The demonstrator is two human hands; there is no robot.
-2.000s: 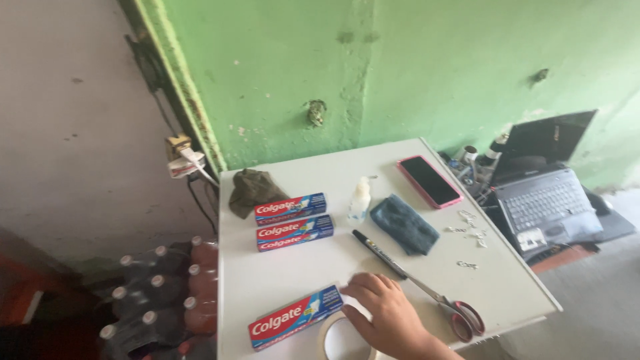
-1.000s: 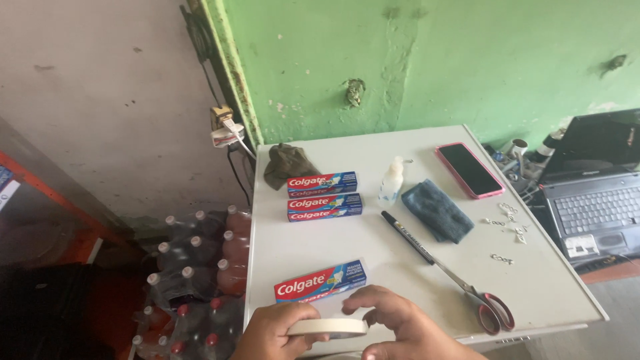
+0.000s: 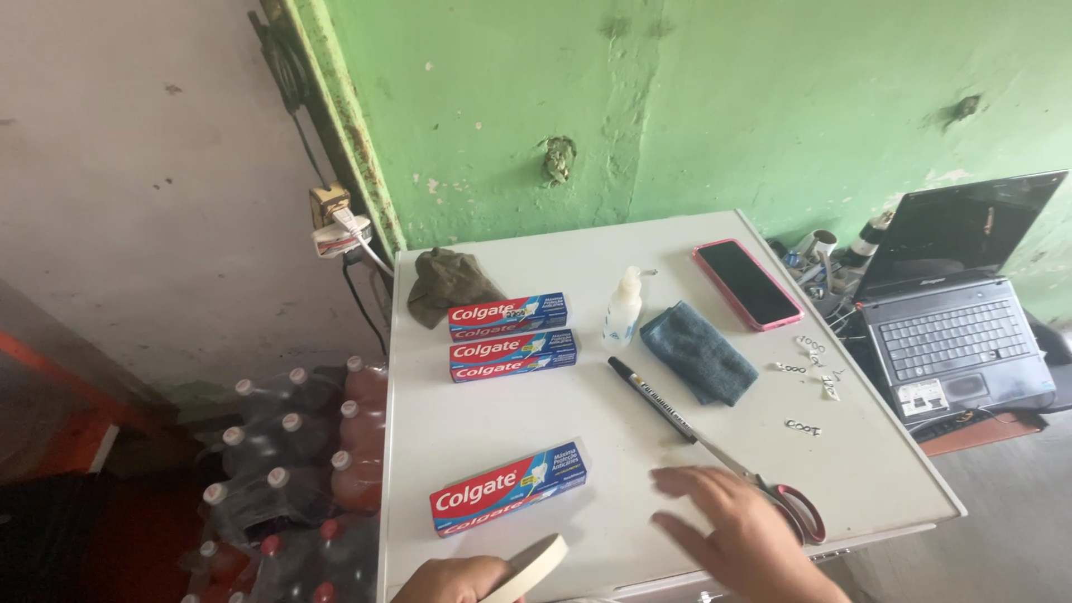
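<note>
My left hand [image 3: 461,579] grips a roll of masking tape [image 3: 536,567] at the table's front edge, just below a Colgate toothpaste box [image 3: 509,488]. Fingers apart and holding nothing, my right hand [image 3: 727,523] is over the table beside the scissors [image 3: 796,511], partly covering them. A black marker [image 3: 653,400] lies with its lower end by the scissors' blades. Farther back are two more toothpaste boxes, one [image 3: 512,355] in front of the other [image 3: 507,316], which bears a small written label. A small pump bottle [image 3: 622,310] stands beside a folded blue-grey cloth [image 3: 700,353].
A pink-cased phone [image 3: 747,284] and several small written paper slips [image 3: 802,428] lie on the white table [image 3: 419,402]. A dark cloth [image 3: 450,283] is at the back left. An open laptop [image 3: 955,335] stands right; bottled drinks [image 3: 285,477] are at the left, below a plugged socket [image 3: 328,205].
Two seconds ago my right hand was by the tape on the table; one second ago both hands held the roll. Now my right hand has let go and moved right, while the left keeps it.
</note>
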